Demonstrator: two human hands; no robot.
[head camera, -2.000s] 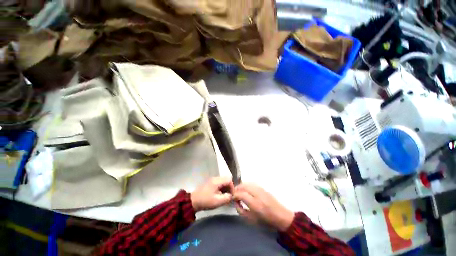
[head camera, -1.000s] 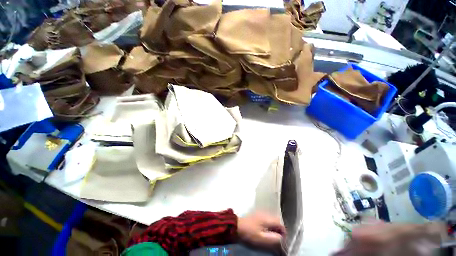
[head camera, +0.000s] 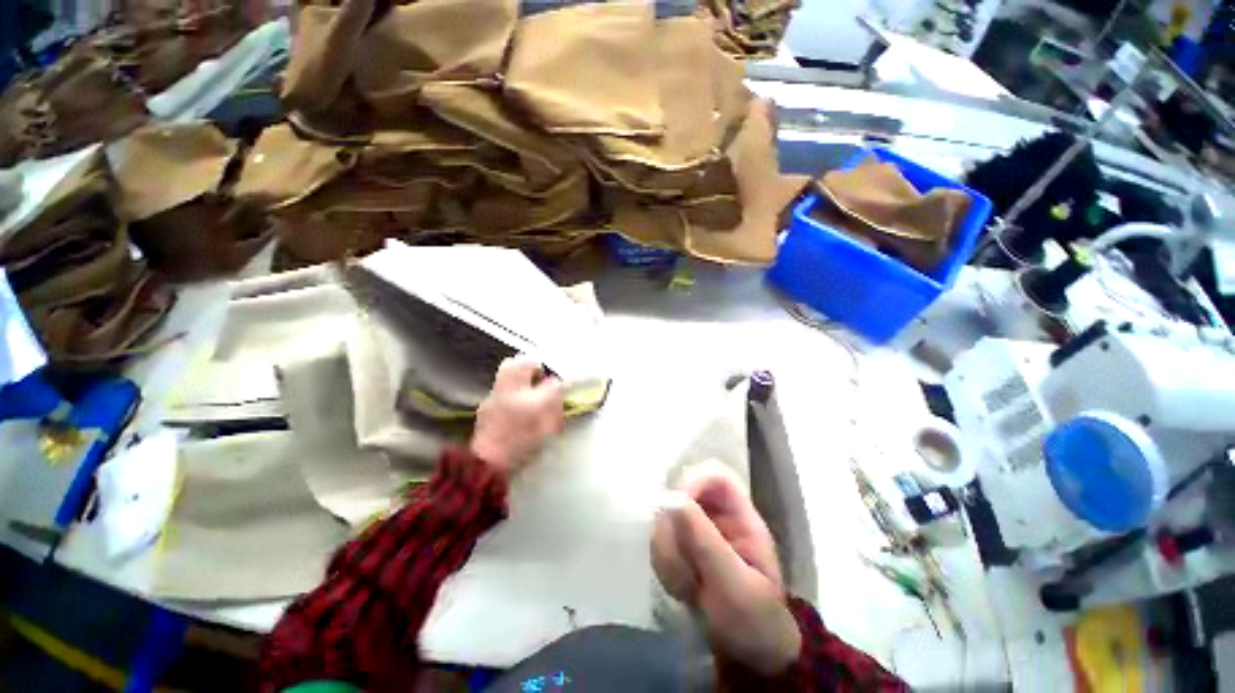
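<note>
My left hand (head camera: 517, 417) is shut on the top folded cream piece (head camera: 467, 287) of the stack, at its near right edge, and that piece is tilted up. More cream pieces (head camera: 244, 494) with yellow edging lie under and left of it. My right hand (head camera: 725, 548) is in front of a cream piece (head camera: 783, 521) that has a dark opening and a small dark shiny end at its top. The fingers of my right hand are bent together; whether they hold anything cannot be told.
A heap of brown pieces (head camera: 582, 75) lies behind the work. A blue bin (head camera: 847, 284) with brown pieces stands behind right. A tape roll (head camera: 937, 450), loose tools and a white sewing machine (head camera: 1009, 393) with a blue fan (head camera: 1104, 474) are at right. A small blue tray (head camera: 68, 454) is at left.
My left hand has moved from the dark-opening piece up and left to the stack and taken hold of its top piece, which has lifted. My right hand has come back from the right.
</note>
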